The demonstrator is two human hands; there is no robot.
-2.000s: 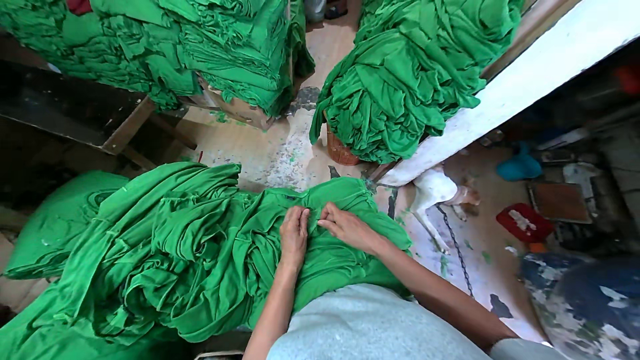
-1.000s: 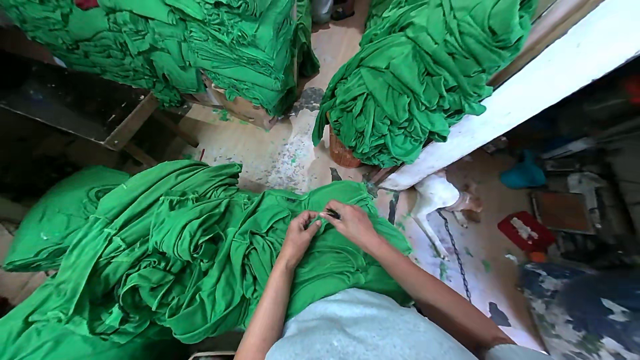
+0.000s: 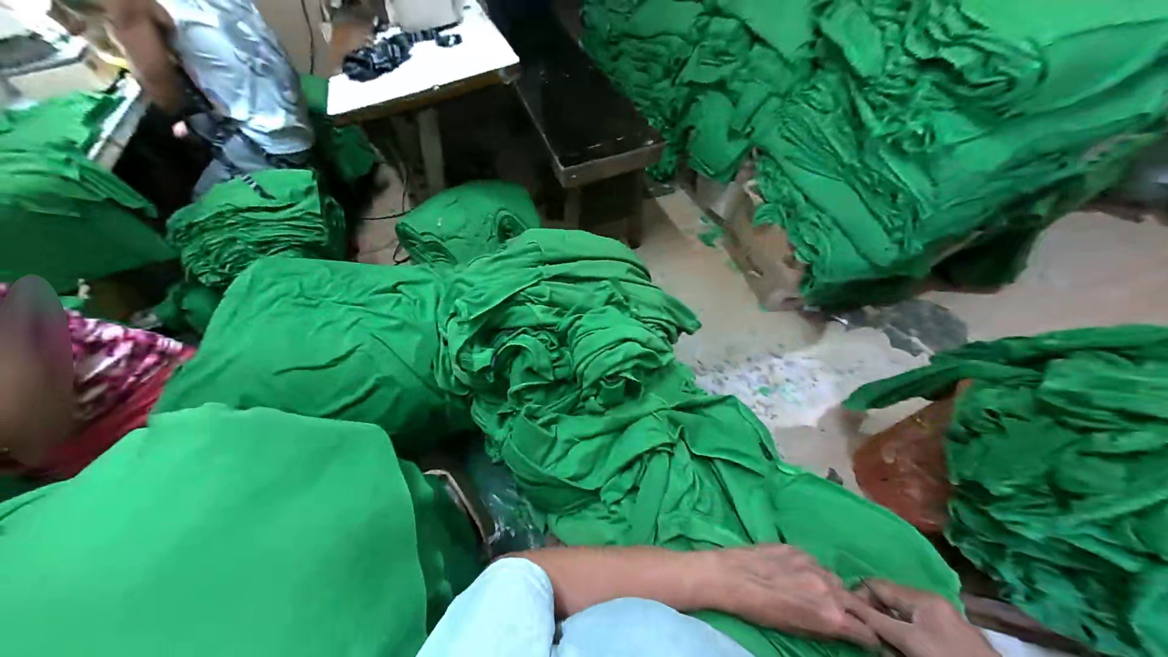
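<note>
Green fabric [image 3: 639, 429] lies bunched in a long heap that reaches down to my lap. Near the bottom right, my left hand [image 3: 794, 589] rests on the cloth with its fingers bent towards the other hand. My right hand [image 3: 922, 620] meets it there, partly cut off by the lower edge of the view. The fingertips of both hands come together over the green cloth; whether they pinch a fold or something small between them is hidden.
A large fabric pile [image 3: 894, 137] stands at the upper right, another fabric heap [image 3: 1068, 474] at the right. A person [image 3: 237, 82] is beside a white table [image 3: 429, 64]; another person [image 3: 100, 392] sits at the left edge. A dark bench [image 3: 593, 119] stands behind. Scraps litter the floor [image 3: 776, 383].
The view has swung far to the left, bringing two people and the white table into sight. My hands remain close together over the green cloth.
</note>
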